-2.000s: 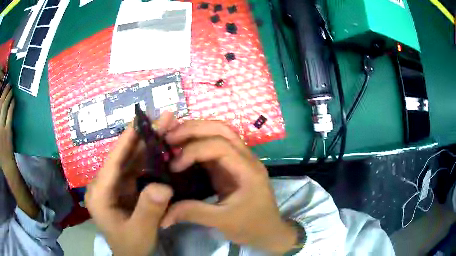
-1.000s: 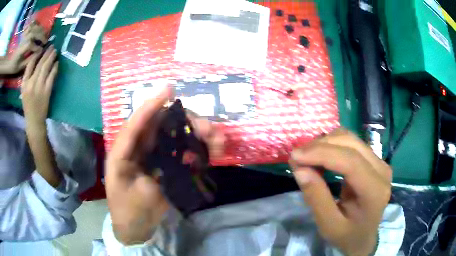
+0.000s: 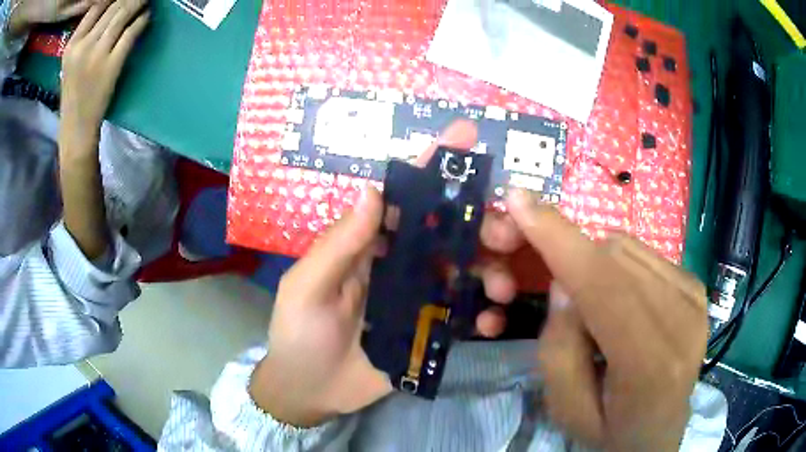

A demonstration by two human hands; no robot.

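Note:
My left hand [image 3: 323,309] holds a black phone housing [image 3: 411,256] upright above the lap, thumb on its left edge and fingertips showing past its right edge. The housing has a round camera-like part at its top and an orange flex cable [image 3: 426,340] near the bottom. My right hand [image 3: 610,309] is just right of the housing, index finger extended near its upper right. Whether it holds anything small cannot be seen. Behind lies a dark circuit board [image 3: 424,141] with silver shields.
Red bubble wrap [image 3: 309,212] carries a white liner sheet [image 3: 513,71], small black pads [image 3: 661,94] and a small round part with a thin lead [image 3: 624,177]. An electric screwdriver [image 3: 742,159] lies right. A neighbour's hand [image 3: 93,62] is at the upper left.
The view has shifted right. The housing, earlier tilted and blurred, now shows its inner side with the flex cable. My right hand has moved from the far right to beside it.

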